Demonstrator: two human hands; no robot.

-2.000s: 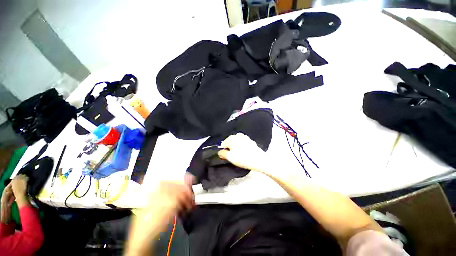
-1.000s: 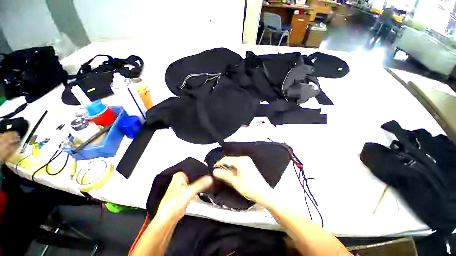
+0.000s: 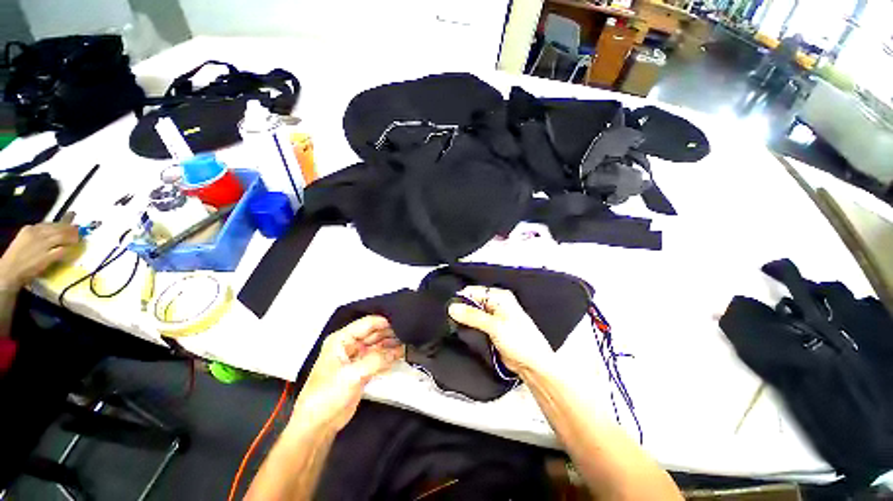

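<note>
A black bag panel with a curved edge lies across the near edge of the white table in front of me. A thin pale line runs along its lower edge. My left hand is at its left part, with fingertips bent against the black fabric. My right hand pinches the fabric near the middle, thumb on top. A dark folded part stands up between the hands. What lies under my right fingers is hidden.
Black bag pieces lie heaped behind, another at right. Dark and red cords lie right of the panel. At left are a blue tray, a tape roll, a white bottle and another person's hand.
The view has swung. My left hand has moved apart from my right hand, and the panel is spread more between them, its pale-lined lower edge now showing more.
</note>
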